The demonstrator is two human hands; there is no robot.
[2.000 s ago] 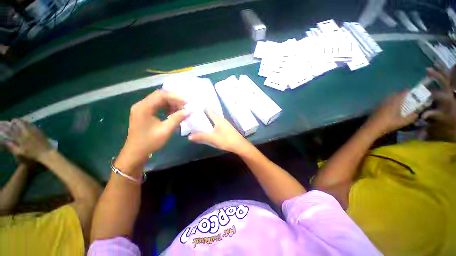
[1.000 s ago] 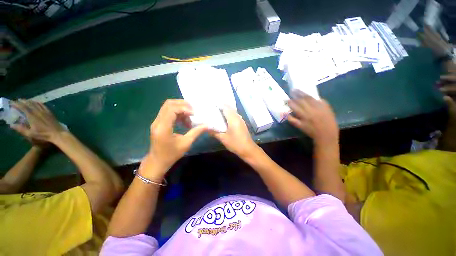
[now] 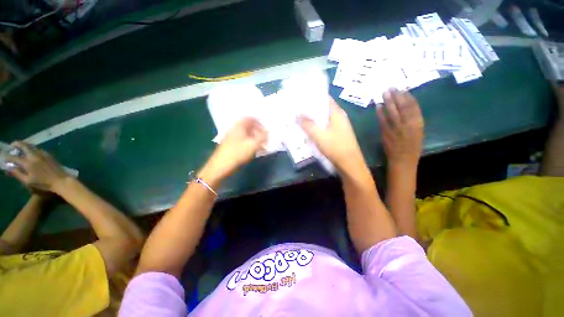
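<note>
White papers (image 3: 234,102) lie overexposed on the green worktop in front of me. My left hand (image 3: 242,137) is at their near edge, fingertips curled on white paper. My right hand (image 3: 326,131) is a little to the right, its thumb and fingers around a white, blurred piece (image 3: 307,93) that looks like a carton or paper; glare hides which. White closed cartons (image 3: 299,152) lie partly under and beside my right hand. The spot between my hands is washed out.
A fanned pile of printed white leaflets (image 3: 396,62) lies at the right, touched by a neighbour's hand (image 3: 402,121). A carton (image 3: 308,21) lies on the dark belt beyond the pale strip (image 3: 130,114). A yellow cord (image 3: 221,77) is near the strip. Another person's hands (image 3: 34,170) are at left.
My hands were together over a small white piece and have moved apart, my right hand going right over the cartons. The neighbour's hand has moved up to the leaflet pile.
</note>
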